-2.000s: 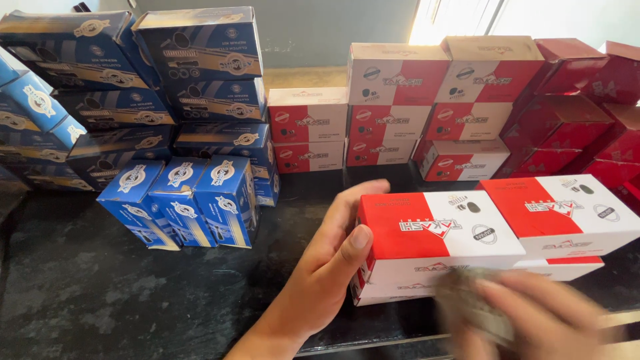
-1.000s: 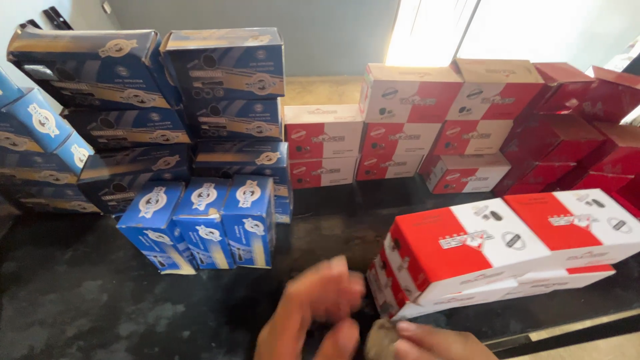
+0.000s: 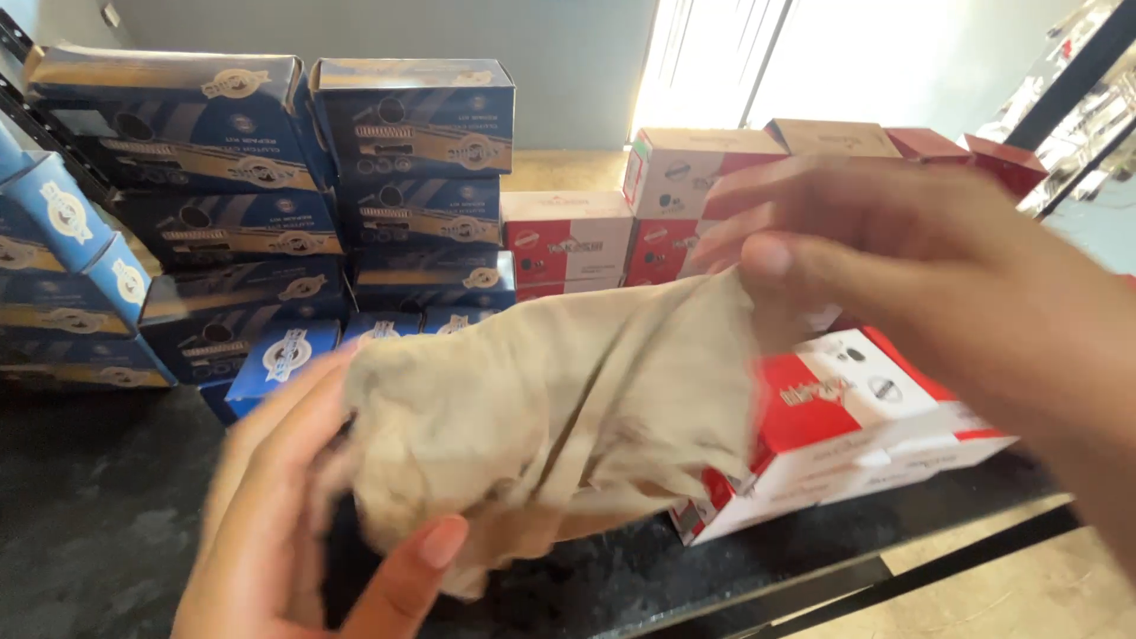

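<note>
A beige, creased cloth (image 3: 550, 408) is spread between both hands above the black shelf. My left hand (image 3: 302, 506) holds its left end, with the thumb in front and the fingers behind. My right hand (image 3: 825, 231), blurred, pinches the upper right corner between thumb and fingers. Behind the cloth and below my right hand lie stacked red and white cardboard boxes (image 3: 852, 399), partly covered by it. Small blue boxes (image 3: 280, 359) stand behind my left hand, partly hidden.
Tall stacks of dark blue repair-kit boxes (image 3: 240, 142) stand at the back left, lighter blue boxes (image 3: 62, 213) at the far left. More red and white boxes (image 3: 568, 235) line the back. The black shelf (image 3: 98, 497) has a metal front edge; a dark upright (image 3: 1074, 89) rises at the right.
The cloth, bunched in my right hand two seconds ago, is now opened out between both hands. My left hand has left the side of the red and white box it was against.
</note>
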